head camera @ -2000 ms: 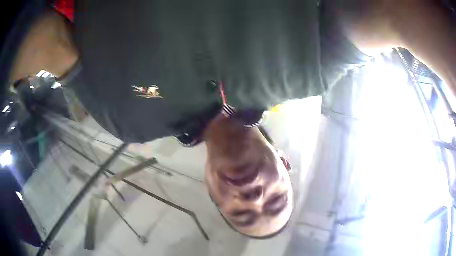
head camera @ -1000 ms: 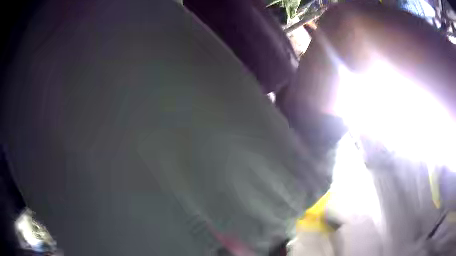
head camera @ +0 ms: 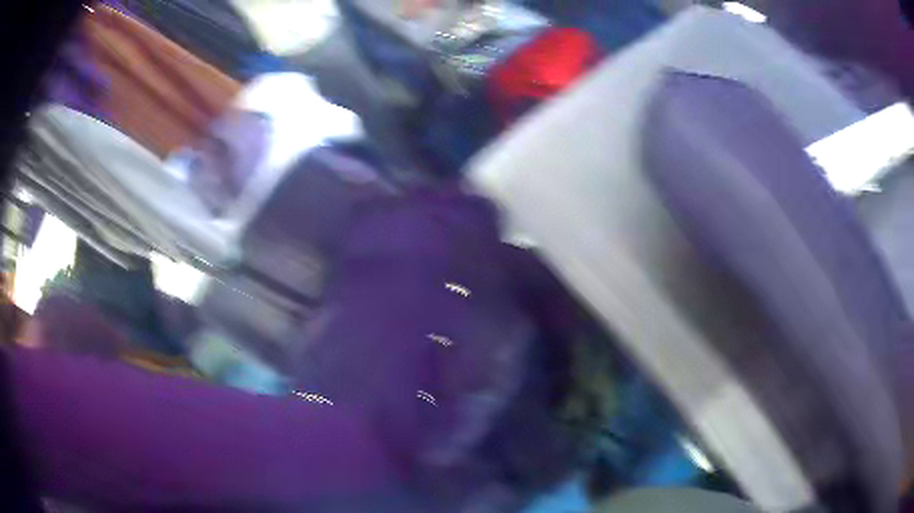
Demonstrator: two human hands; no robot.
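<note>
The head view is blurred and tilted. A purple jacket [head camera: 386, 301] with a few small pale buttons hangs or lies in the middle. A broad stretch of brighter purple cloth [head camera: 180, 431] fills the lower left; whether it is the same garment I cannot tell. A long rounded purple-grey padded form [head camera: 752, 190] stands over the light grey ironing table [head camera: 581, 220] at the right. Neither of my hands can be made out.
A red rounded thing [head camera: 546, 65], likely a stool, is beyond the table's far corner. Orange-brown cloth [head camera: 160, 75] and white and grey cloth are at the upper left. A white block-like thing [head camera: 867, 148] is at the right edge. Blue floor patches show at the bottom.
The view has swung from a person's dark green shirt and the ceiling to the table, the padded form and the purple cloth.
</note>
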